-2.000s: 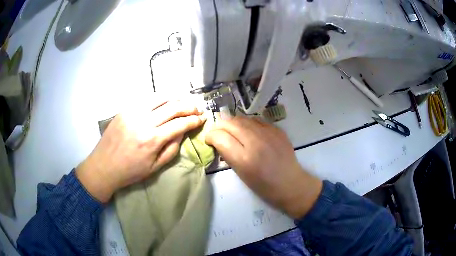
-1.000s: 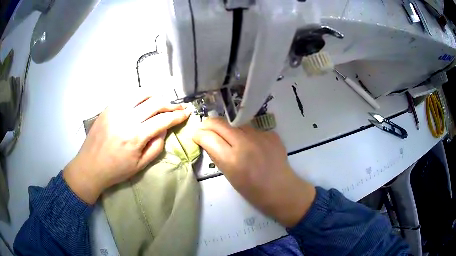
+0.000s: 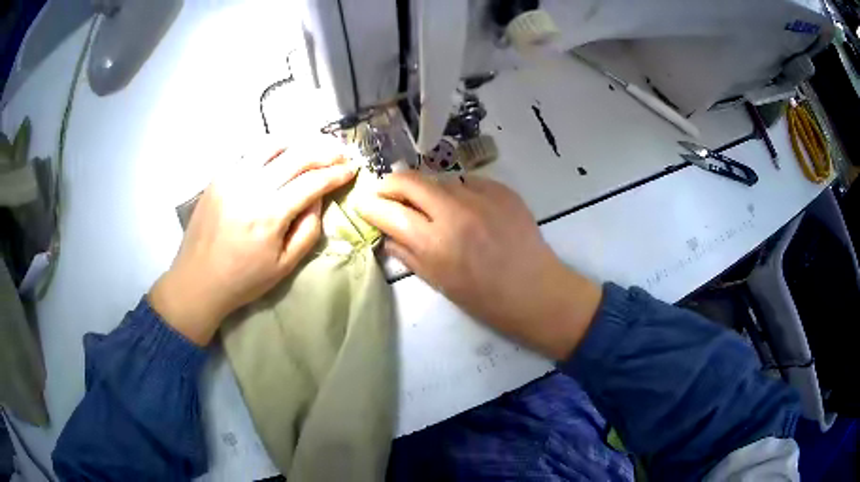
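Observation:
A khaki sleeve or leg piece (image 3: 316,348) hangs from the needle area toward me over the table's front edge. Its short band (image 3: 351,221) looks yellow-green under the lamp and lies just in front of the presser foot (image 3: 377,155). My left hand (image 3: 250,226) lies flat on the cloth left of the foot, fingertips close to it. My right hand (image 3: 471,245) pinches the band's right side with thumb and fingers, just right of the foot. The white sewing machine head (image 3: 377,56) stands over the fingertips. The needle tip cannot be made out.
Thread snips (image 3: 719,163) and a slim white-handled tool (image 3: 663,108) lie right of the machine. Yellow loops (image 3: 808,141) sit at the right edge. Olive cloth (image 3: 21,282) is heaped at the left edge. The lamp (image 3: 127,47) is at upper left.
The camera view has shifted, so the machine and tools sit higher in the picture. Both hands stay on the cloth by the foot, with little visible change in their hold.

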